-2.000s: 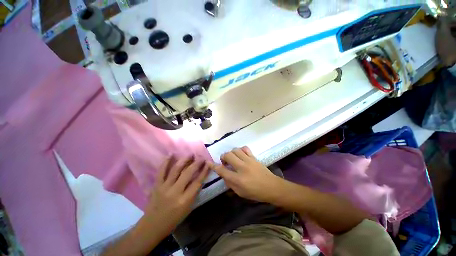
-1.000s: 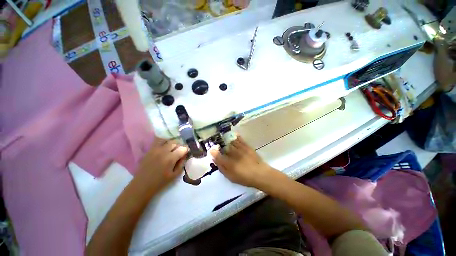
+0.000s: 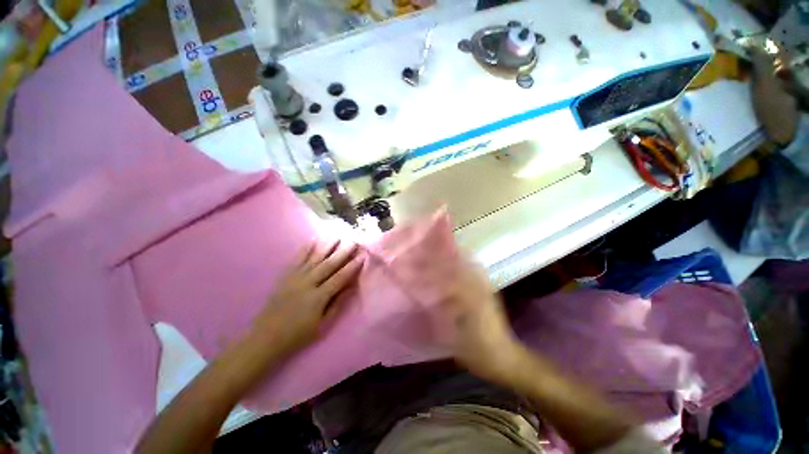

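Pink cloth (image 3: 213,239) spreads from the far left across the white table and under both hands, reaching the table's front edge. The white "Jack" sewing machine (image 3: 355,133) stands behind it; its lit presser foot and needle area (image 3: 368,222) is just beyond my left fingertips. My left hand (image 3: 310,288) lies flat on the cloth, fingers a little apart. My right hand (image 3: 466,306) is blurred, at the right part of the cloth, which is raised and bunched beside it; its fingers are not clear.
Orange-red handled scissors (image 3: 656,160) lie at the table's right end. A blue crate (image 3: 736,426) with crumpled pink cloth (image 3: 621,337) stands right of my lap. Brown surface with printed tape (image 3: 160,35) is at upper left. Another person's arm (image 3: 773,93) shows at upper right.
Both hands were close around the presser foot. My left hand is now on cloth spread in front of the needle; my right hand moved right and toward me. The cloth now covers the front table area.
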